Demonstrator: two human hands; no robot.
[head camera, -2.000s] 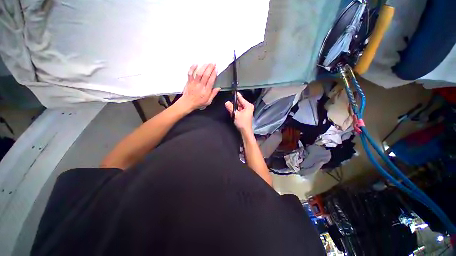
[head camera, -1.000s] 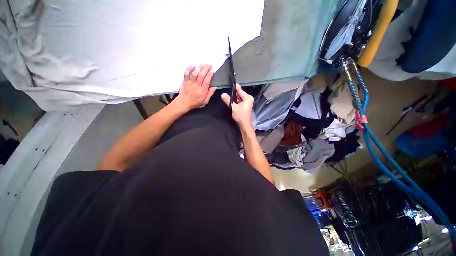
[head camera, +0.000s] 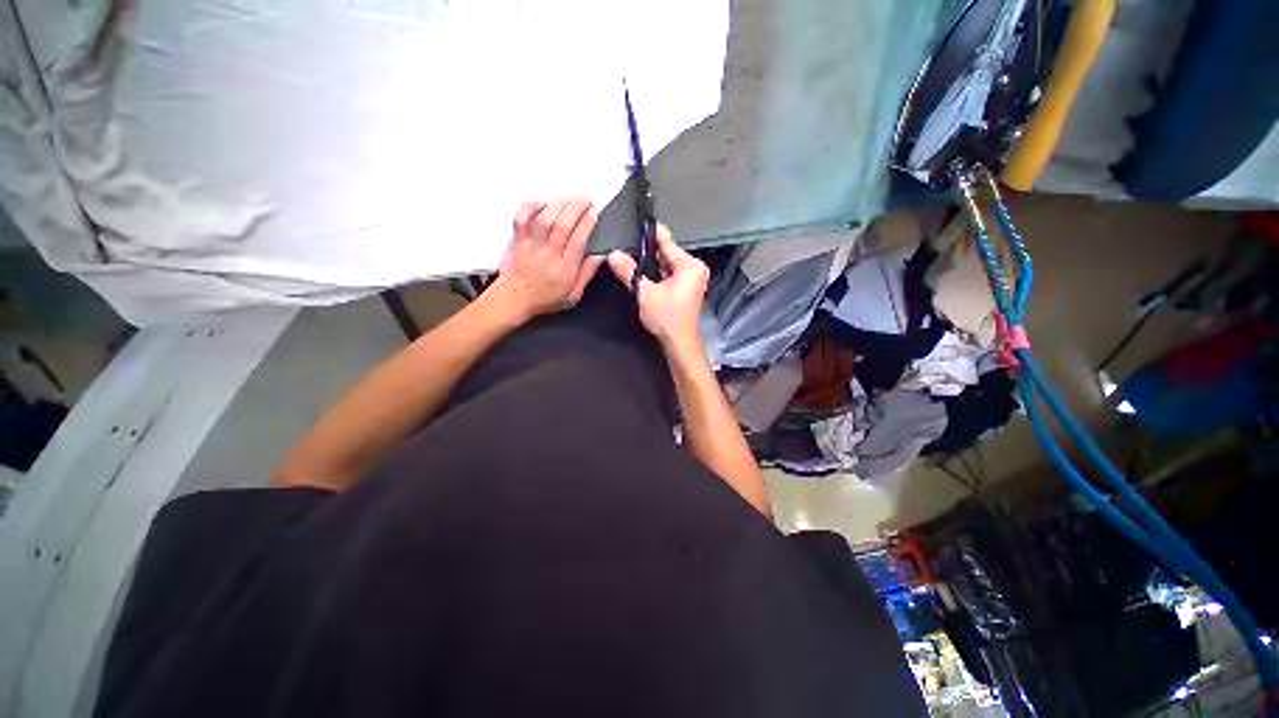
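A large off-white cloth (head camera: 323, 133) lies over the ironing table (head camera: 800, 140), with creases at its left. My left hand (head camera: 549, 258) rests on the cloth's near edge, fingers pointing away from me; whether it pinches the edge cannot be told. My right hand (head camera: 671, 290) holds the black handles of the fabric shears (head camera: 641, 190). The long blades point away from me and lie at the cloth's right edge, the tip over the cloth. The blades look closed or nearly so.
An iron with a yellow handle (head camera: 1062, 98) stands at the table's right, with blue hoses (head camera: 1073, 435) running down right. Mixed fabric scraps (head camera: 856, 379) lie in a heap below the table's near edge. A pale curved surface (head camera: 105, 435) is at the left.
The shears have moved away from me and slightly left, further along the cloth's edge. My right hand has shifted slightly away from me. My left hand stays near the same edge.
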